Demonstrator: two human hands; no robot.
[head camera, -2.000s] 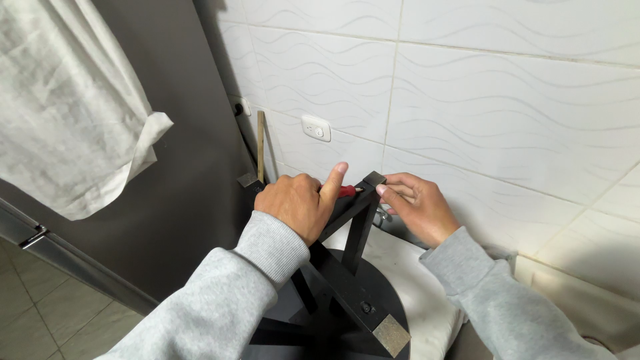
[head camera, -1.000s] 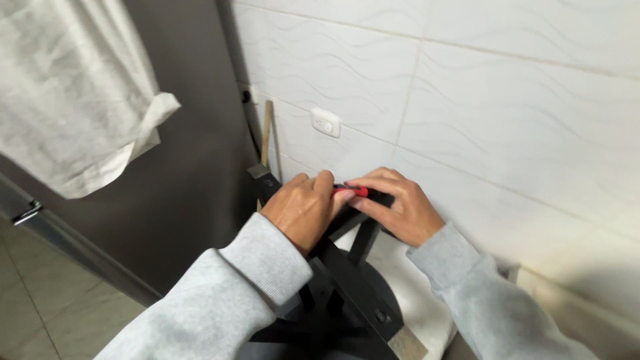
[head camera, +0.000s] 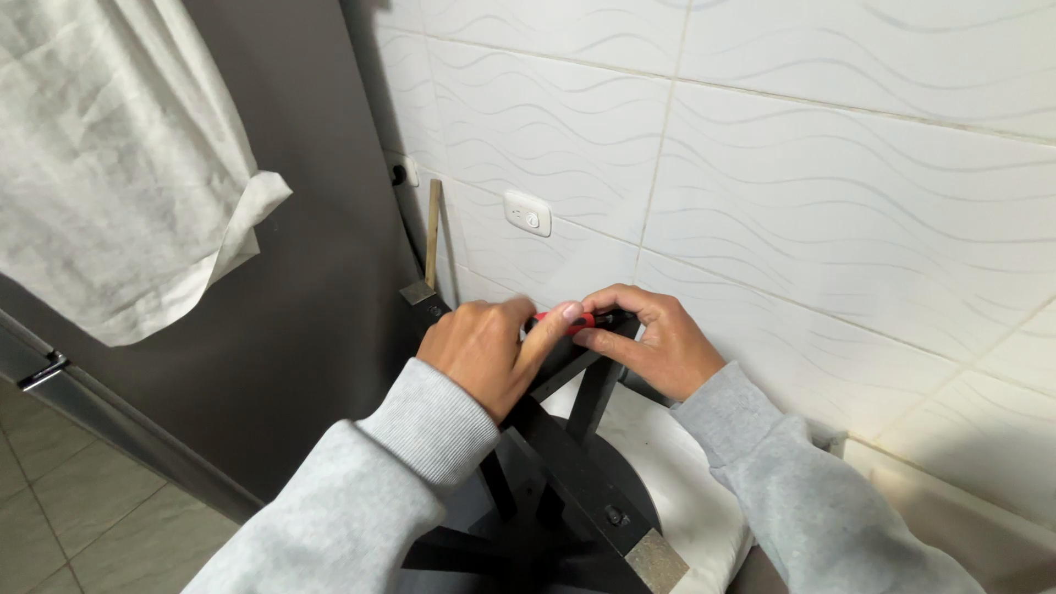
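Observation:
A small screwdriver with a red and black handle (head camera: 577, 322) lies roughly level above the far end of a black frame (head camera: 577, 470) of crossed bars, which has felt-like pads on its ends. My left hand (head camera: 487, 346) holds the rear of the handle, thumb along it. The thumb and fingers of my right hand (head camera: 652, 334) close around its front, by the shaft. The tip is at the bar end, partly hidden by my right fingers. Under the frame is a round dark disc (head camera: 631, 478).
A grey refrigerator (head camera: 313, 330) with a pale cloth (head camera: 124, 165) over it stands at the left. Behind are a white tiled wall (head camera: 825, 206), a wall outlet (head camera: 528, 214) and a wooden stick (head camera: 433, 235). White fabric (head camera: 685, 470) lies beneath the frame.
Two seconds ago my right hand was at the bar end, apart from the handle; it has since moved onto the front of the screwdriver. My left hand stays on the handle.

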